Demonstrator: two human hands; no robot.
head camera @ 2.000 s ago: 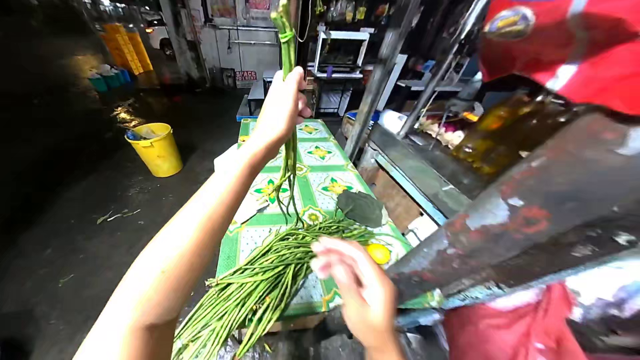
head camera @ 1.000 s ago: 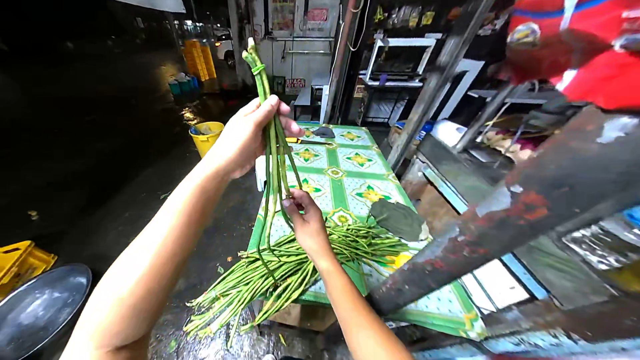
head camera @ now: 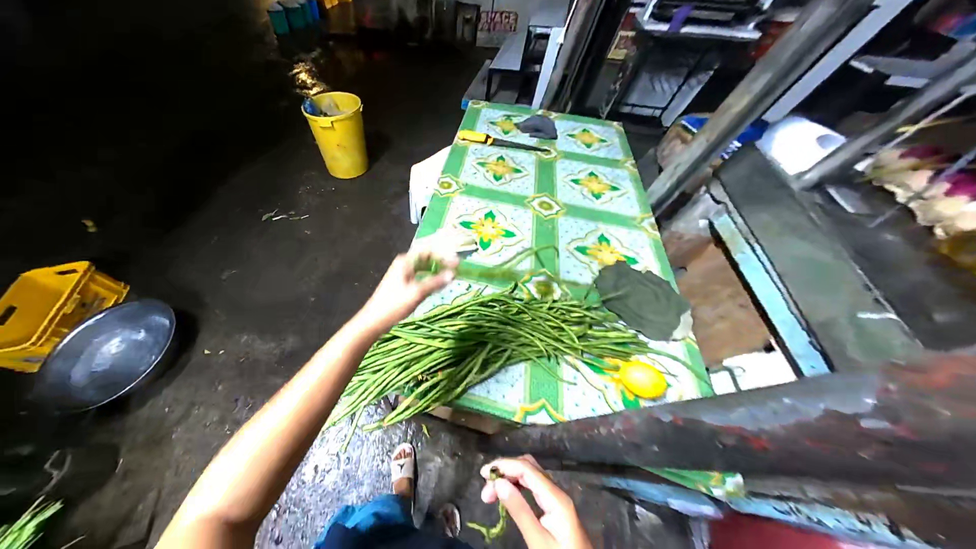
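Note:
Over the near left part of the table, my left hand [head camera: 412,286] is closed around the end of some long green beans, blurred, which trail to the right. My right hand [head camera: 534,499] is low, off the near table edge, pinching a small limp green-brown piece of bean between thumb and fingers. A large pile of long green beans [head camera: 488,335] lies across the near end of the table, some hanging past its edge. A dark green cloth [head camera: 640,300] lies right of the pile, and a yellow round object [head camera: 642,379] sits near it.
The patterned tablecloth [head camera: 545,179] bears a yellow-handled knife [head camera: 503,142] and a dark cloth [head camera: 538,126] at its far end. A yellow bucket [head camera: 338,137], a yellow crate [head camera: 46,309] and a metal basin [head camera: 107,354] stand left. A rusty metal beam [head camera: 762,419] crosses at right.
The upright bunch of beans held up earlier is now lowered over the table in my left hand. My right hand has moved away from the bunch, toward me. The view has tilted down.

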